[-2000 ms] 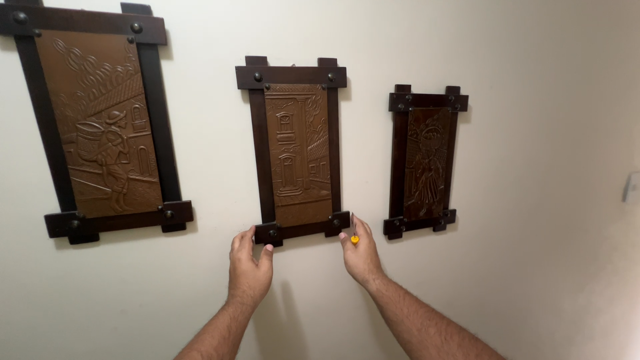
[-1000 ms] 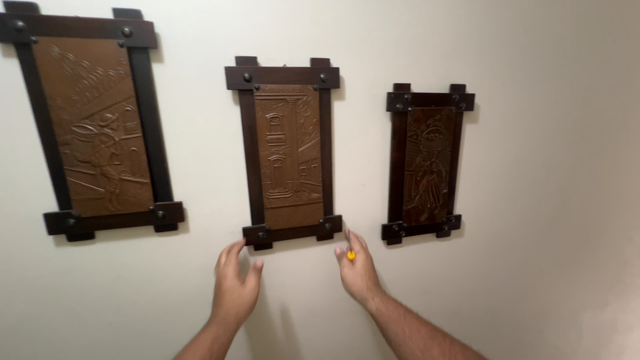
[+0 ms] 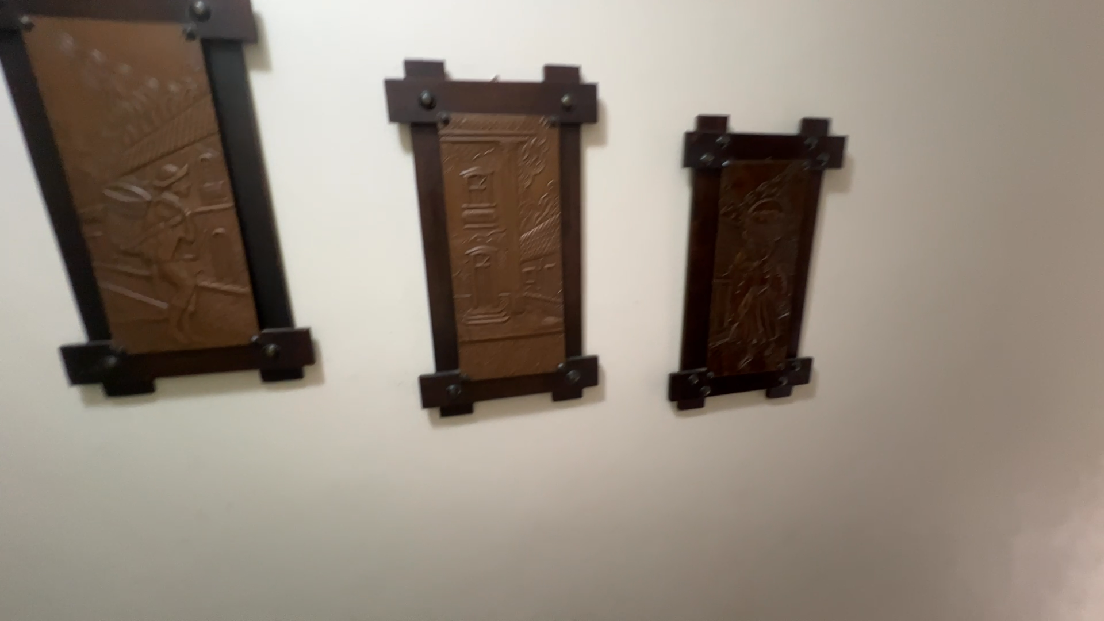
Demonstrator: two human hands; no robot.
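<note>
Neither my left hand nor my right hand is in view. Three embossed relief panels in dark wooden frames hang on the wall. The middle panel shows a building front with a door and a window, and its frame meets at crossed corners with round studs. On the left, a larger-looking panel bears a figure carrying a load, its top cut off by the view. The right panel is darker and shows a standing figure. What my hands hold is hidden, as they are outside the view.
A plain pale wall runs behind and below the frames. The frames stand out slightly from it and cast soft shadows. The picture is a little blurred.
Both my hands, earlier at the lower corners of the middle frame with a yellow-ended tool in the right, have gone out of view. The middle frame still hangs on the wall.
</note>
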